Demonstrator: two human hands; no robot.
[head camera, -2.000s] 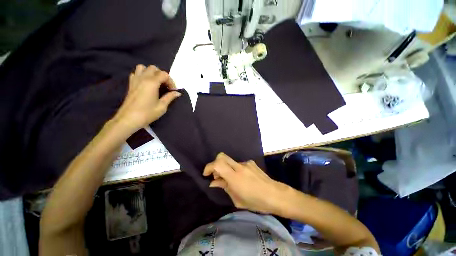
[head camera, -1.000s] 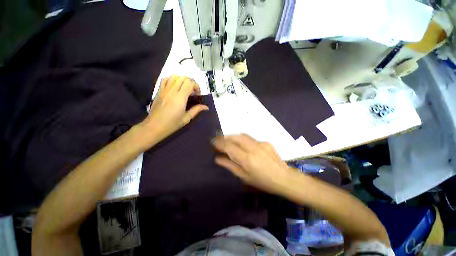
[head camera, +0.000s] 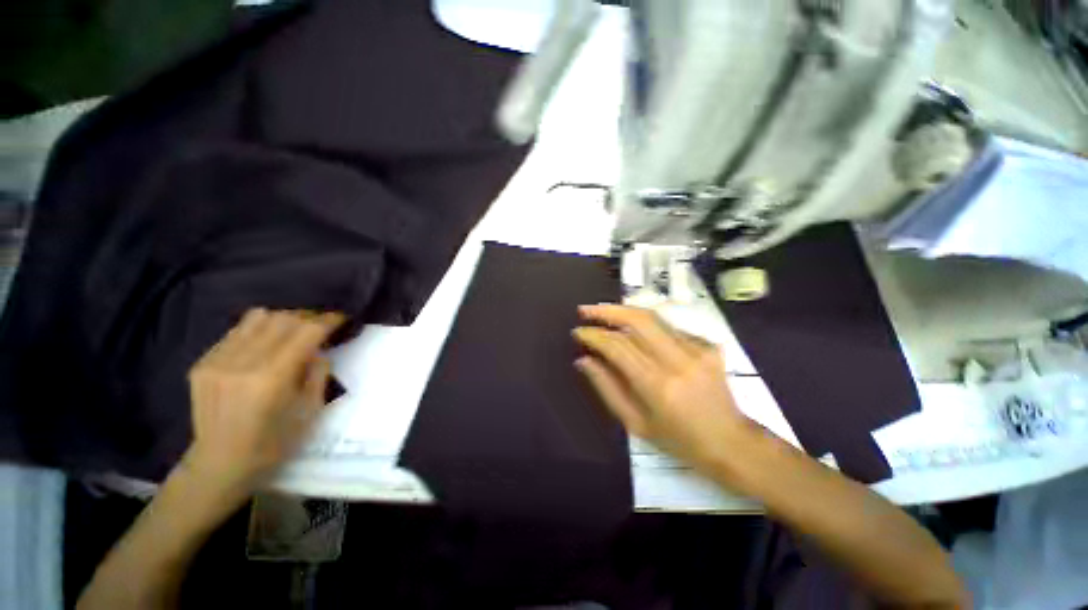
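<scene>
A dark cloth panel (head camera: 525, 358) lies flat in front of the machine and hangs over the table's front edge. Its top right corner is at the presser foot (head camera: 617, 244), which is blurred. My right hand (head camera: 662, 381) lies on the panel's right edge, fingers spread, not gripping. A large dark garment panel (head camera: 322, 179) covers the table at left, bunched in folds. My left hand (head camera: 257, 387) is at its right edge, with the cloth edge between thumb and fingers.
The cream sewing machine head (head camera: 740, 107) stands above the foot. A small yellow block (head camera: 743, 284) is right of it. A tabbed dark piece (head camera: 823, 346) lies at right. White papers (head camera: 1002, 197) and a bag with silvery rings (head camera: 1026, 415) are further right. A grey-white tube (head camera: 543, 78) is left of the head.
My left hand has moved left from near the foot to the large panel. My right hand has come down onto the smaller panel, which now lies flat at the foot. The view has shifted.
</scene>
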